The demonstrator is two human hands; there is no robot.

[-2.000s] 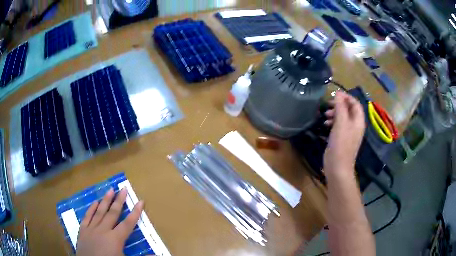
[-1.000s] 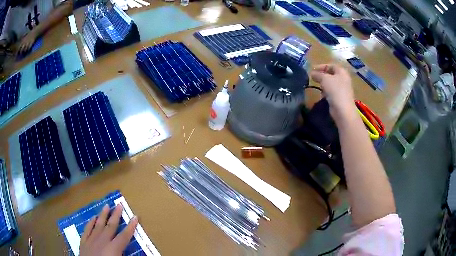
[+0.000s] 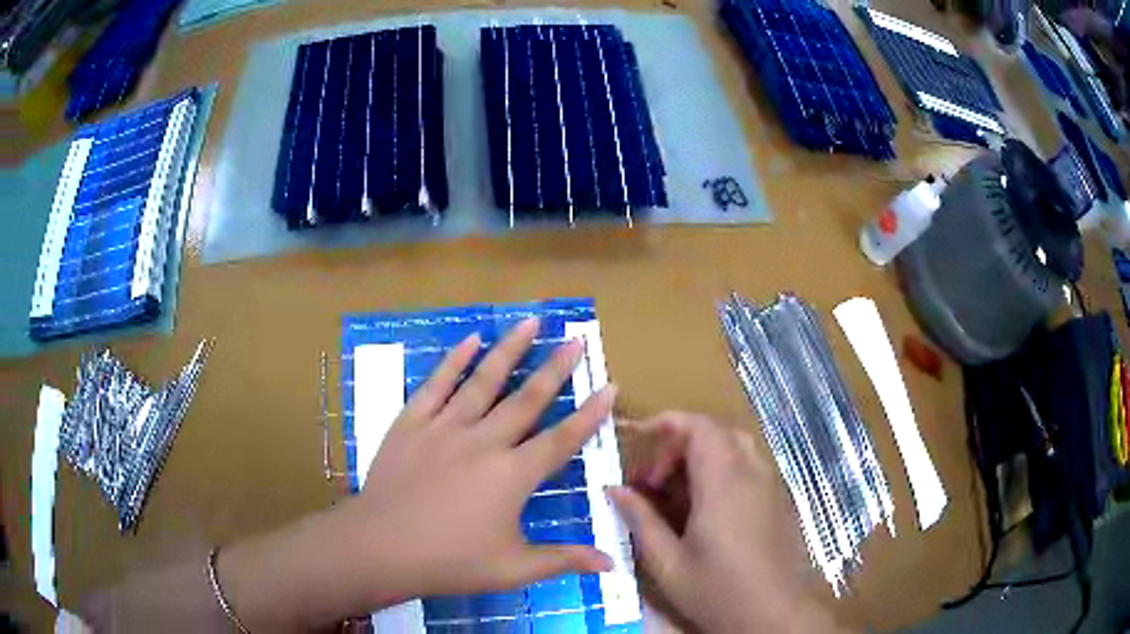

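A bright blue cell assembly (image 3: 555, 508) lies on the brown tabletop in front of me, with a white strip near its left edge (image 3: 377, 396) and another on its right edge (image 3: 610, 520). My left hand (image 3: 477, 477) lies flat on the assembly, fingers spread, fingertips by the right strip. My right hand (image 3: 706, 508) is at the right edge with thumb and fingers bent close together. A thin piece shows at its fingertips near the right strip; I cannot tell what it is. A thin ribbon (image 3: 326, 415) stands out past the assembly's left edge.
Silver ribbons (image 3: 812, 434) and white strips (image 3: 895, 415) lie right, a messier ribbon pile (image 3: 118, 421) left. Dark cell stacks (image 3: 576, 124) sit on a pale mat behind. A finished stack (image 3: 114, 217) is far left. A white bottle (image 3: 902, 223) stands beside a grey device (image 3: 991, 254).
The view has turned down and left, bringing the assembly to the middle. My right hand has come from beside the grey device to the assembly's right edge. My left hand still lies on the assembly.
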